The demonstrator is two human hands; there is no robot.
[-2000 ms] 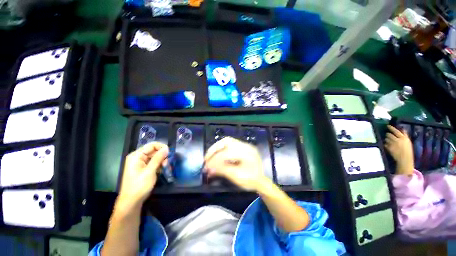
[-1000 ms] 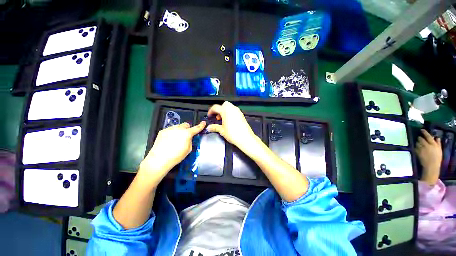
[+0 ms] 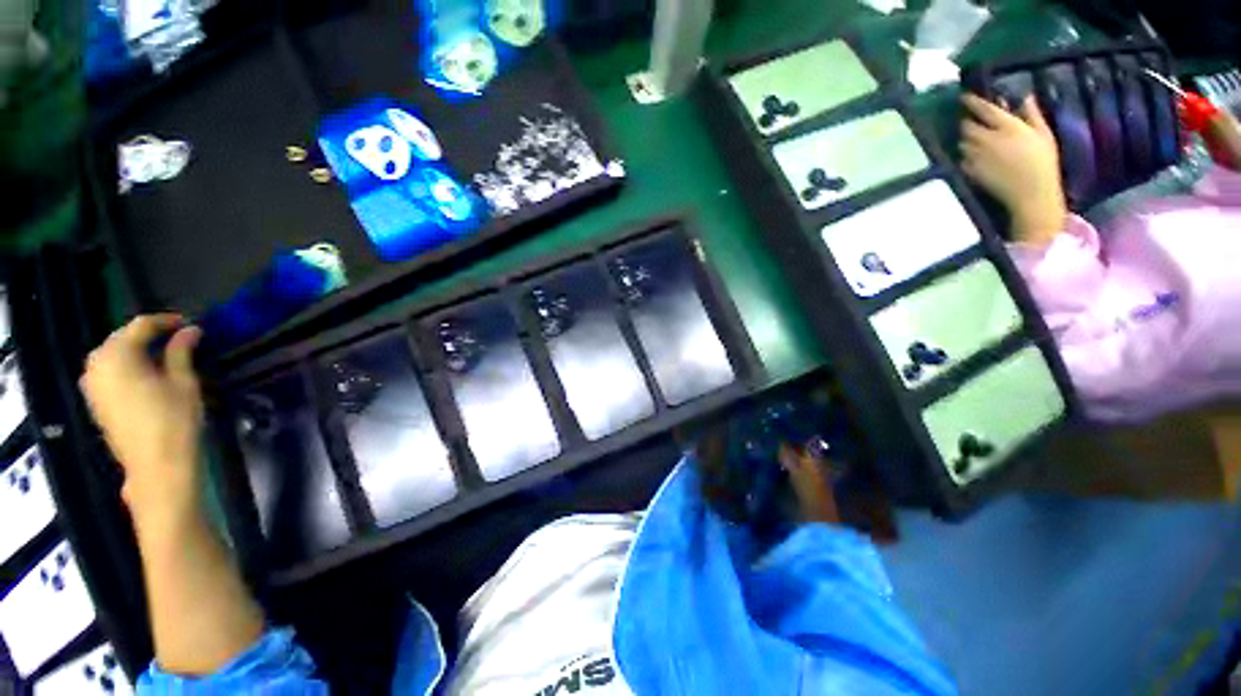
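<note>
Five dark phone back covers [image 3: 498,408] lie in a row in the black five-slot tray [image 3: 742,367], camera ends away from me. My left hand [image 3: 147,394] is beyond the tray's left end, fingers curled beside the dark blue strip pile [image 3: 259,302]; whether it holds anything is unclear. My right hand [image 3: 811,476] is low on the right, dark and partly hidden, by a dark crinkled bag [image 3: 762,442]; its fingers are unclear. Blue sheets with pale camera-shaped pieces [image 3: 395,184] lie in the parts tray [image 3: 184,224].
A tray of green and white covers [image 3: 946,483] stands right. White covers [image 3: 41,605] are cut off at left. Silver-white pieces [image 3: 551,161] and tiny gold rings [image 3: 320,174] lie in the parts tray. A metal post [image 3: 675,48] stands behind. A pink-sleeved person [image 3: 1143,306] works at right.
The view has turned, so the trays look tilted. Both hands have left the covers: my left to the far left, my right down to the right. The blue strip over the covers is gone from there.
</note>
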